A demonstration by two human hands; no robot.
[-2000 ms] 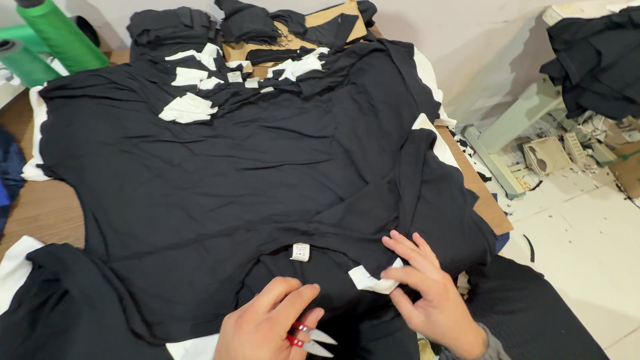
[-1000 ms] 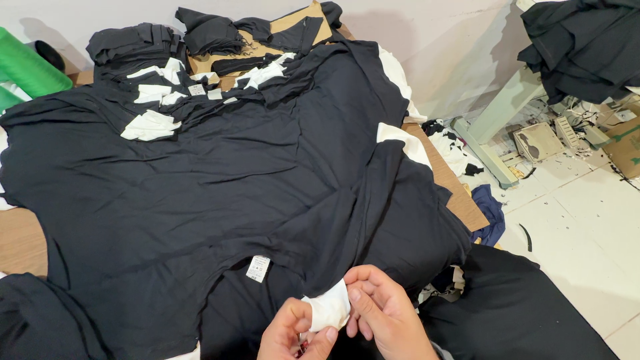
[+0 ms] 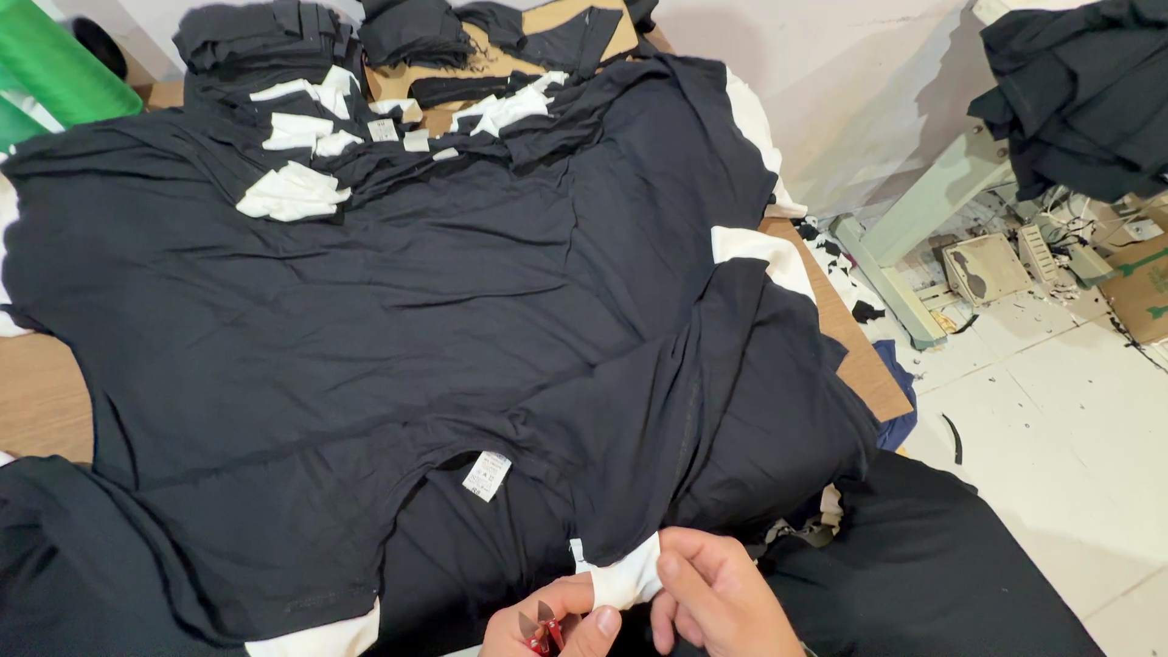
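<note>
A black knit garment (image 3: 383, 301) lies spread over the table, its near edge by my hands. My left hand (image 3: 552, 625) pinches the left side of a white fabric piece (image 3: 625, 575) at that edge and also carries small red-handled thread snips (image 3: 540, 630), their blade tips pointing up. My right hand (image 3: 716, 589) grips the same white piece from its right side. A white label (image 3: 486, 475) bearing print sits at the curved neckline, up and left of my hands. Another white band (image 3: 319, 634) shows at the garment's lower left.
Black fabric stacks (image 3: 265, 36) and white scraps (image 3: 292, 192) lie at the table's back, beside cardboard (image 3: 392, 82). Green thread cones (image 3: 68, 59) stand at back left. Right of the wooden table edge (image 3: 853, 351) are a metal stand leg (image 3: 931, 201) and scraps on the tiled floor.
Two seconds ago my left hand was apart from the white piece, with the snips in it; now both hands hold that piece. The view has shifted somewhat.
</note>
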